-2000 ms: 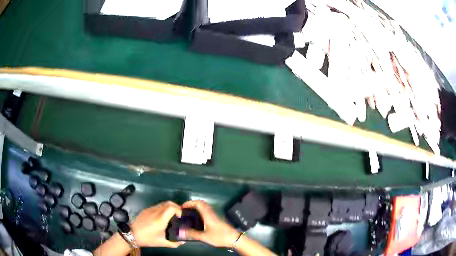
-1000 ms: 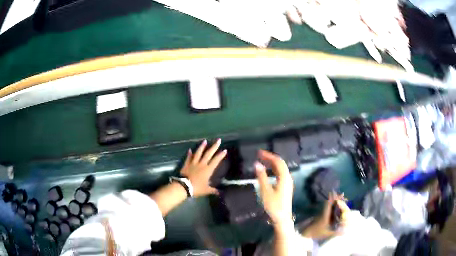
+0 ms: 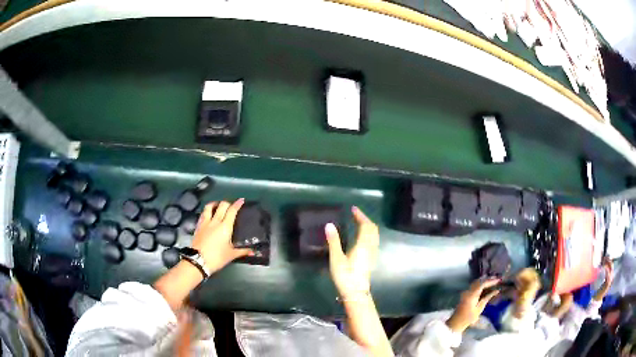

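Note:
A black square insert with pale lettering (image 3: pixel 251 233) lies on the dark green bench in front of me. My left hand (image 3: pixel 217 240) grips its left side, with fingers at the top and thumb at the lower edge. A second black block, blurred (image 3: pixel 312 231), lies just to the right. My right hand (image 3: pixel 356 254) is beside its right side, thumb and fingers apart, the thumb tip overlapping its edge. Small black rounded units (image 3: pixel 148 219) lie loose left of my left hand.
Lettered black inserts (image 3: pixel 427 208) stand in a row at right. A black cluster (image 3: pixel 490 260) lies near another person's hands (image 3: pixel 474 303). A red tray (image 3: pixel 576 247) is farther right. Part-packed boxes (image 3: pixel 220 111) with white cards lie on the green belt behind. A white tray edge is far left.
The view has shifted, showing more of the bench. My left hand has gone from spread on the bench to gripping an insert. Two blocks now lie apart from the row, left of it.

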